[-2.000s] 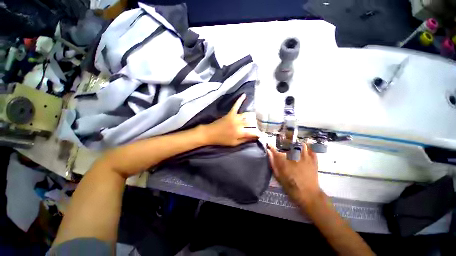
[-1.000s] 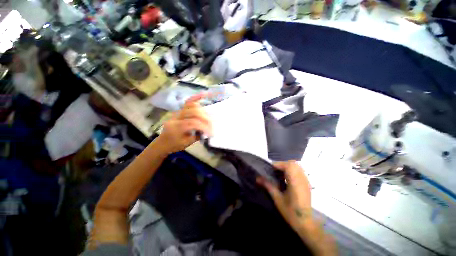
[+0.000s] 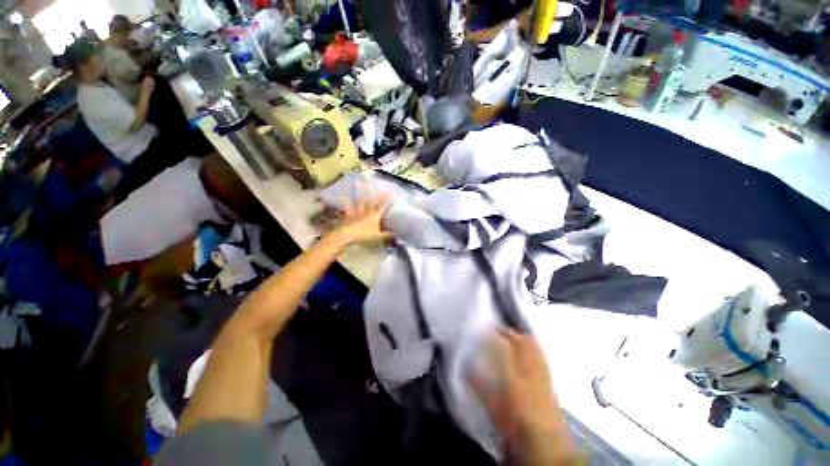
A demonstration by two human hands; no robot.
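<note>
The garment lies pale side up with dark strips, heaped on the table and hanging over its front edge. My left hand rests with fingers spread on the garment's left part; I cannot tell if it pinches cloth. My right hand is blurred and over the lower part of the garment; its grip is unclear. The white sewing machine is at the lower right, with the cloth away from its needle area.
A cream-yellow machine stands behind my left hand. Dark navy cloth lies behind the table. Scraps are piled at the back. Another white machine is at the upper right. A person is at the upper left.
The garment has come away from the needle area, and its pale side is now spread toward me over the front edge. Both hands have moved left from the machine. The view has turned left.
</note>
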